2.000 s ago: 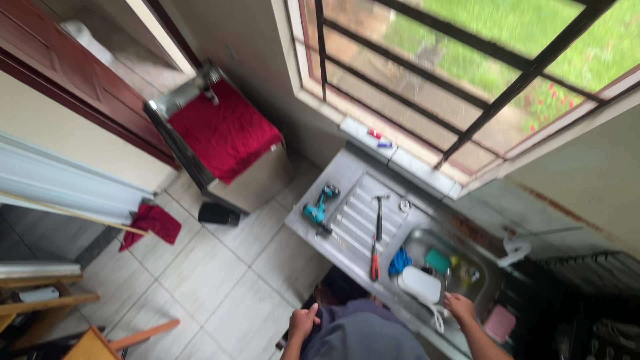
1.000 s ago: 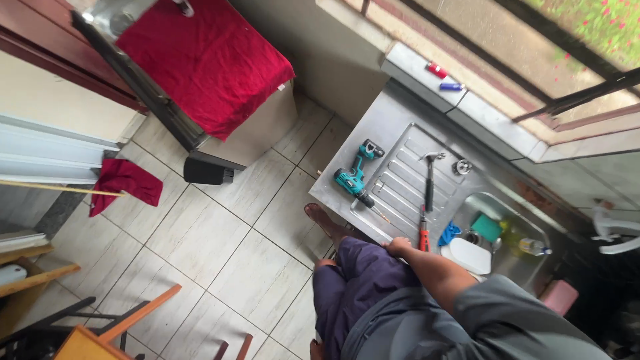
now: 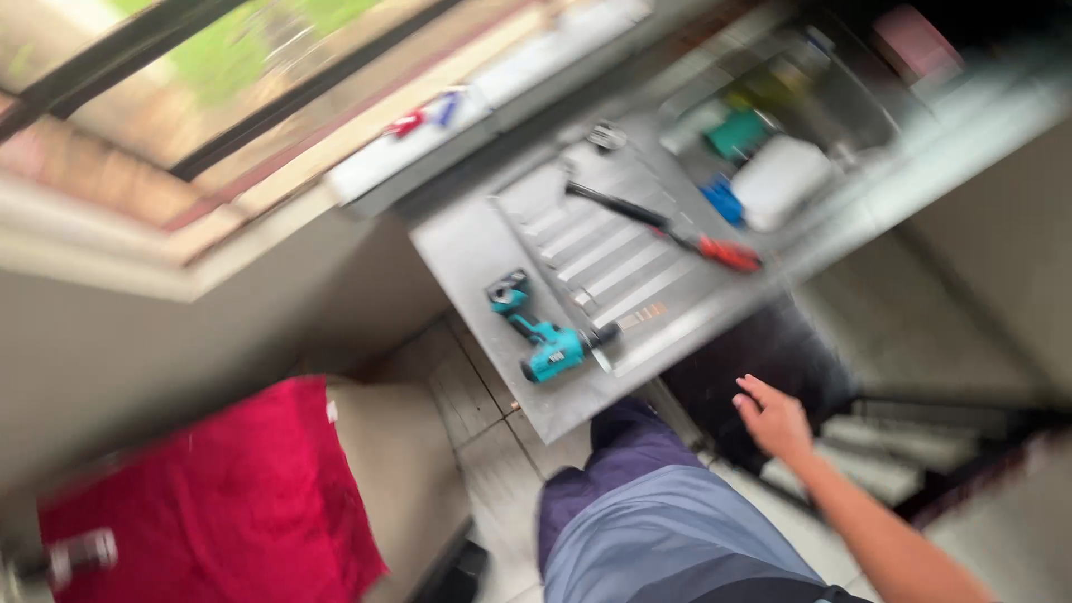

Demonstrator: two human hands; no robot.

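Note:
My right hand [image 3: 775, 419] is empty, its fingers apart, in front of the sink unit below the counter's edge. My left hand is out of view. A teal cordless drill [image 3: 557, 352] lies on the near left corner of the steel drainboard [image 3: 519, 389], its bit pointing right. Across the ribbed part lies a hammer [image 3: 620, 205] with a black shaft; a red-orange handle [image 3: 729, 253] lies in line with it, and blur hides whether they are one tool. A small round metal part [image 3: 606, 136] sits behind. My right hand touches none of them.
The sink basin [image 3: 879, 109] holds a white container [image 3: 780, 180], a green item [image 3: 737, 132] and a blue cloth-like item [image 3: 722, 199]. Red [image 3: 406, 124] and blue [image 3: 448, 107] small objects lie on the window ledge. A red cloth [image 3: 226, 494] covers an appliance at lower left.
The view has swung strongly. My right hand, near the counter's front edge by the red-orange handle a second ago, is now away from it in the air. The drill and hammer still lie on the drainboard.

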